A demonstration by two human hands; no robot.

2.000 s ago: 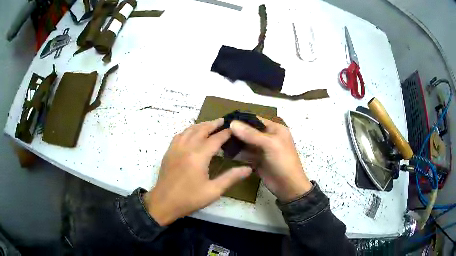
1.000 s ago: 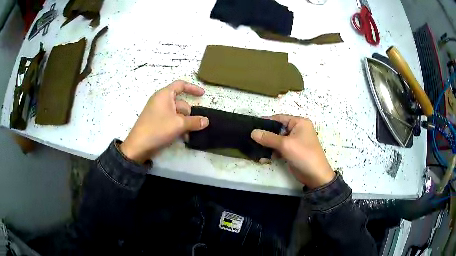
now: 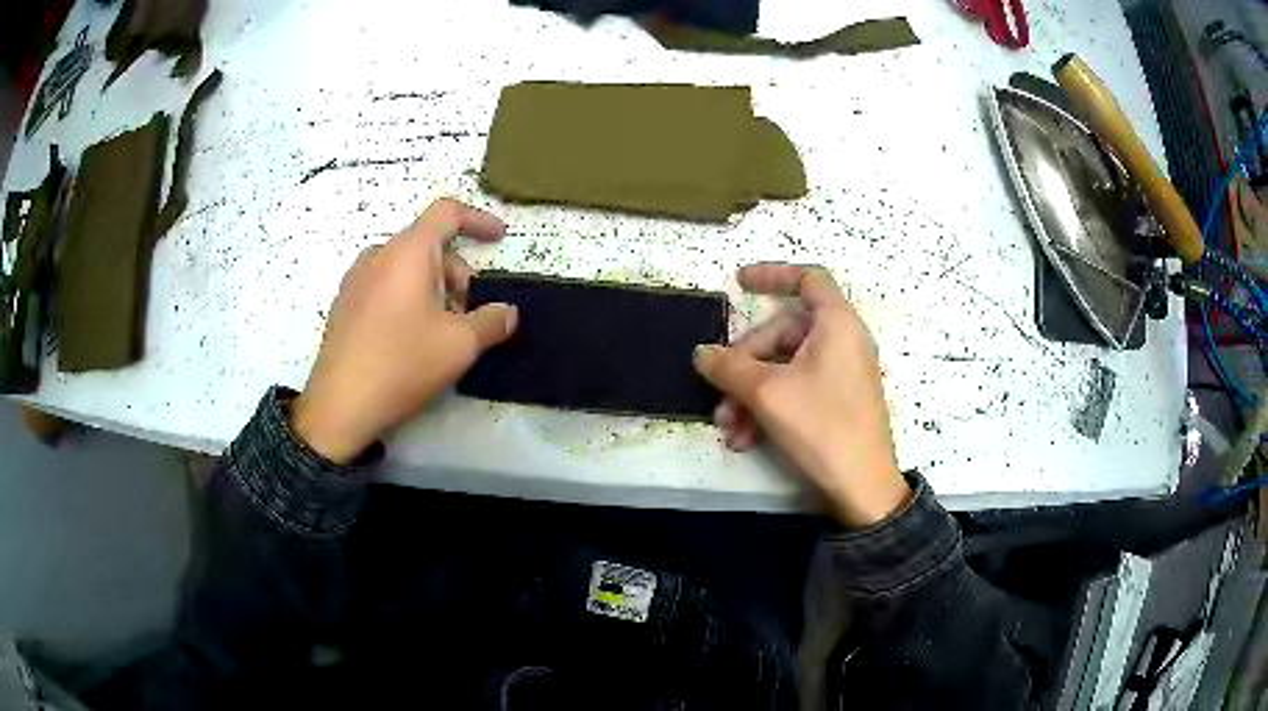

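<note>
A black rectangular piece [image 3: 598, 345] lies on an olive panel at the table's near edge; only a thin olive rim shows around it. My left hand [image 3: 396, 327] holds its left end, thumb on top. My right hand [image 3: 807, 382] pinches its right end between thumb and fingers. Both hands are bare. A stack of olive cut pieces [image 3: 626, 150] with a rounded tab at its right end lies just beyond.
The steam iron [image 3: 1078, 208] rests on a dark pad at the right, with blue hoses beside the table. Black pieces [image 3: 695, 11] and an olive strip [image 3: 807, 42] lie at the back. A larger olive panel [image 3: 111, 243] lies at the left. Red scissor handles [image 3: 998, 17] show at the top.
The black piece was bunched up in both hands, then spread over the olive panel; it now lies flatter and aligned with it. The view has tilted down, so the back items have moved up.
</note>
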